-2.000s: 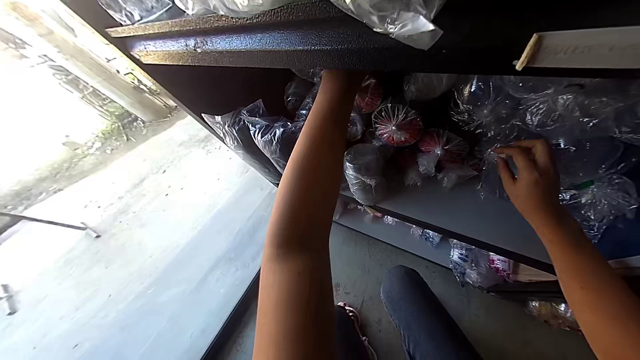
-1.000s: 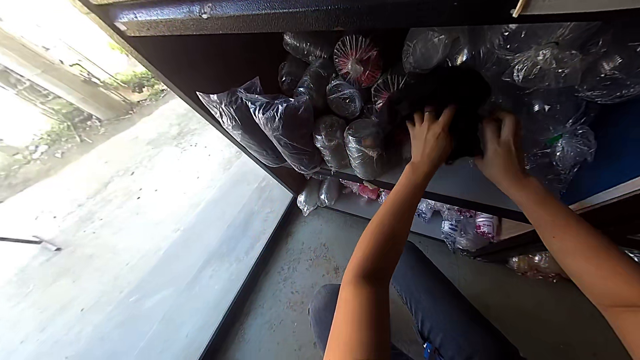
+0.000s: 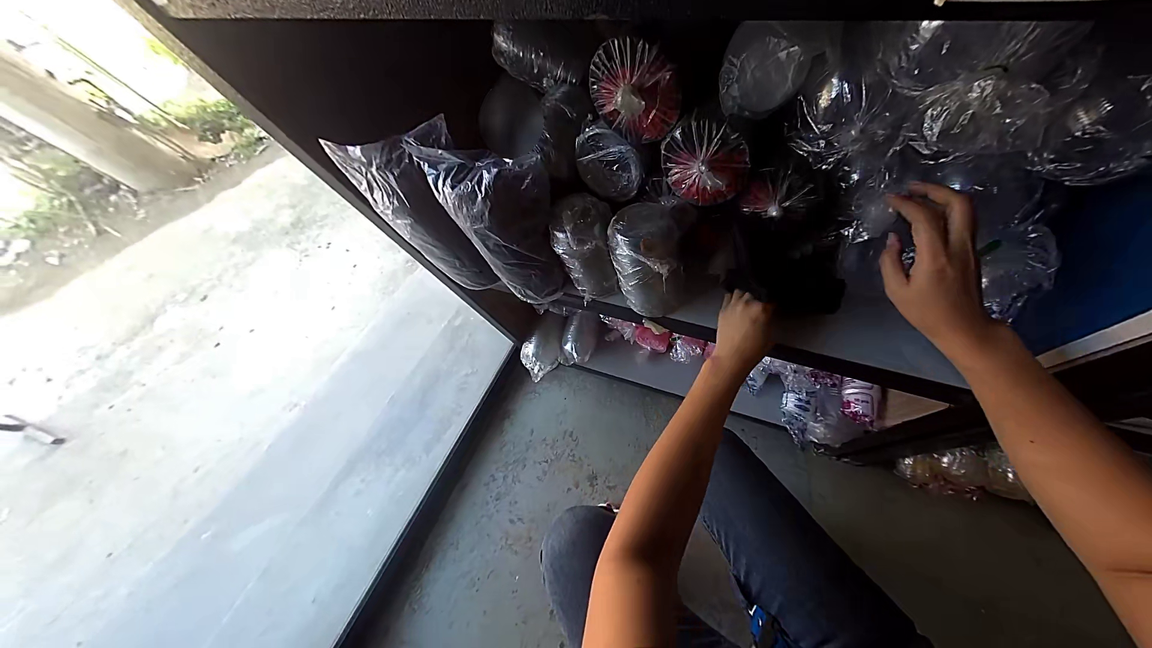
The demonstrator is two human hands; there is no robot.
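Note:
My left hand (image 3: 745,328) grips a black cloth-like item (image 3: 796,279) at the front of the shelf (image 3: 873,346); how far its fingers wrap round it is hidden. To the right, my right hand (image 3: 940,261) is raised with curved, parted fingers and nothing in it, in front of clear plastic-wrapped bundles (image 3: 972,117). Left of the black item stand plastic-wrapped rolls (image 3: 646,261). Behind them lie red items in gathered clear wrap (image 3: 705,162). Two dark items in clear bags (image 3: 499,216) lean at the shelf's left end.
A lower shelf (image 3: 621,360) holds pink and white wrapped packs (image 3: 859,400). The shelf's dark front edge (image 3: 846,364) runs between the two levels. At the left is a dark frame edge (image 3: 432,490) beside bright ground. My bent knees (image 3: 774,522) are below the shelf.
One second ago both hands were at the black item. My right hand has moved off it to the right, while my left hand stays on it near the shelf's front. The view has shifted.

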